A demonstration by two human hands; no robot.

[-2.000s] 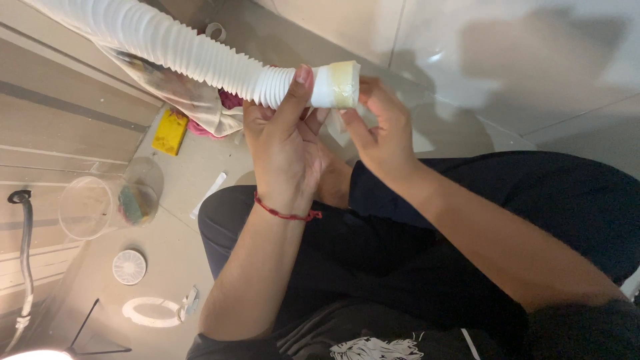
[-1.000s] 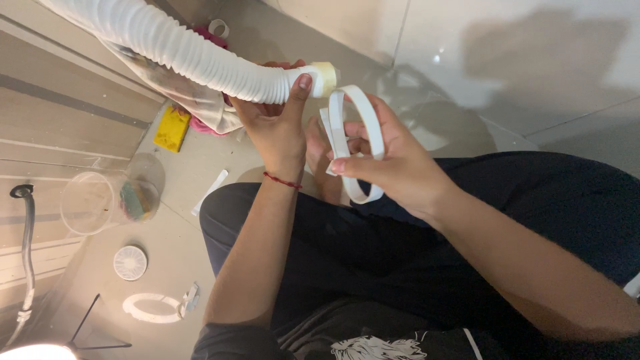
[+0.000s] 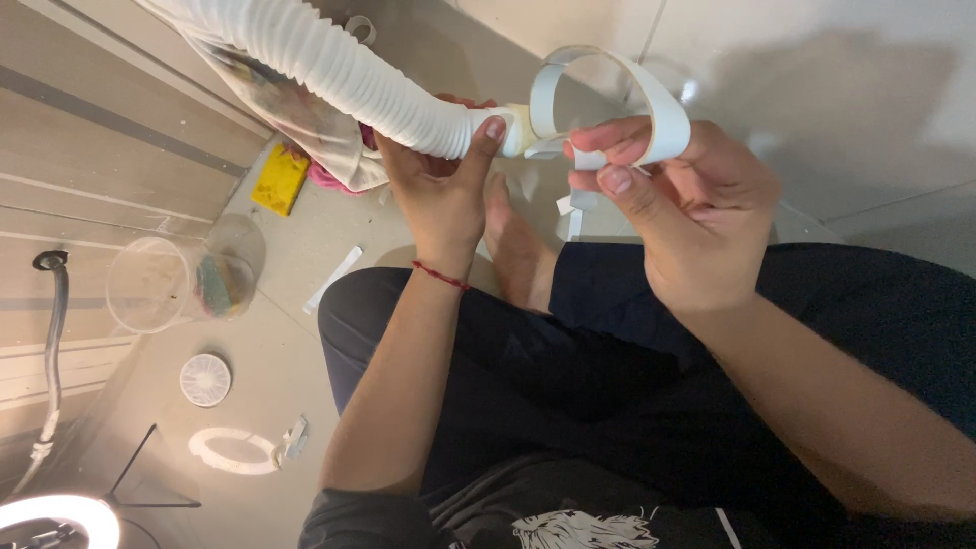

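Note:
My left hand [image 3: 450, 183] grips the end of a white corrugated plastic hose [image 3: 343, 76], thumb on top and fingers behind it. A cream-coloured band [image 3: 521, 130] surrounds the smooth tip of the hose. To the right, my right hand [image 3: 686, 198] pinches a looped white strip [image 3: 667, 122] between thumb and fingers. The loop stands up beside the hose tip, and part of the strip reaches toward it; whether they touch I cannot tell. More white strip pieces [image 3: 576, 221] show below my right fingers, near my bare foot.
On the tiled floor lie a yellow sponge [image 3: 280, 179], a clear plastic container [image 3: 149, 286], a round white drain cover [image 3: 205, 380], a flat white ring [image 3: 232, 450] and a narrow white strip [image 3: 333, 278]. A stained cloth [image 3: 305, 114] is behind the hose. A ring light [image 3: 107, 526] glows at lower left.
Two seconds ago my right hand was at the hose tip. The white strip showed as a narrower loop in it one second ago; now that loop is spread wider, and the hand is farther right.

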